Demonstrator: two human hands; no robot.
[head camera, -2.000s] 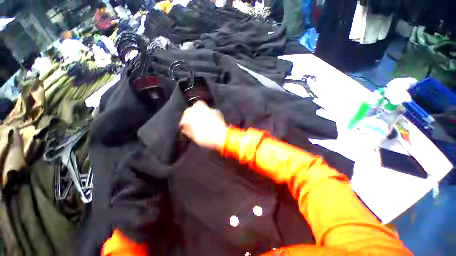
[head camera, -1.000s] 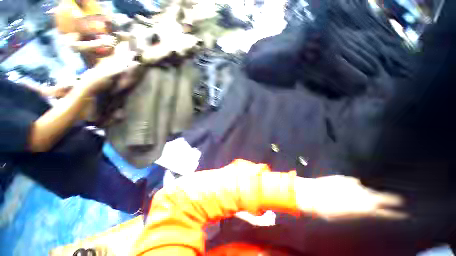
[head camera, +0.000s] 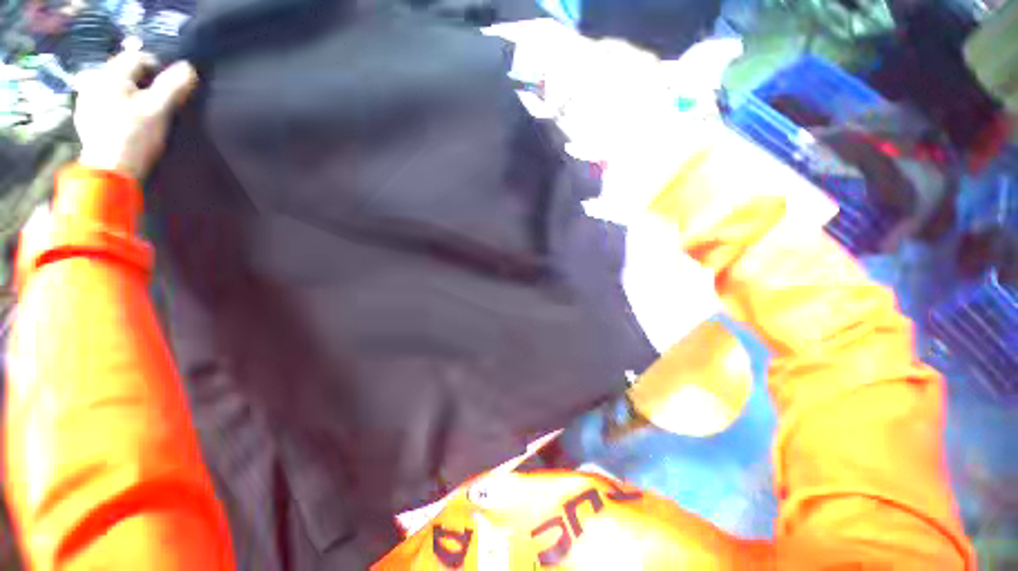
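Note:
A black blazer (head camera: 413, 257) lies spread over the middle of the view, with a straight dark pocket line across it. My left hand (head camera: 132, 106) is at its upper left edge, thumb and fingers bent; whether it grips the cloth is unclear. My right hand (head camera: 636, 95) is washed out against the white beyond the blazer's right side. Its fingers, and anything in them, cannot be made out.
The white tabletop (head camera: 659, 284) shows right of the blazer. Blue crates (head camera: 809, 95) stand at the right. Dark hanger hooks (head camera: 95, 39) show at upper left. A rounded tan object (head camera: 698, 379) is by the table's near end, above blue floor (head camera: 670, 463).
The view has swung back right, and the other person at left is out of view. My left hand now shows at upper left and my right arm at right. No buttons show now.

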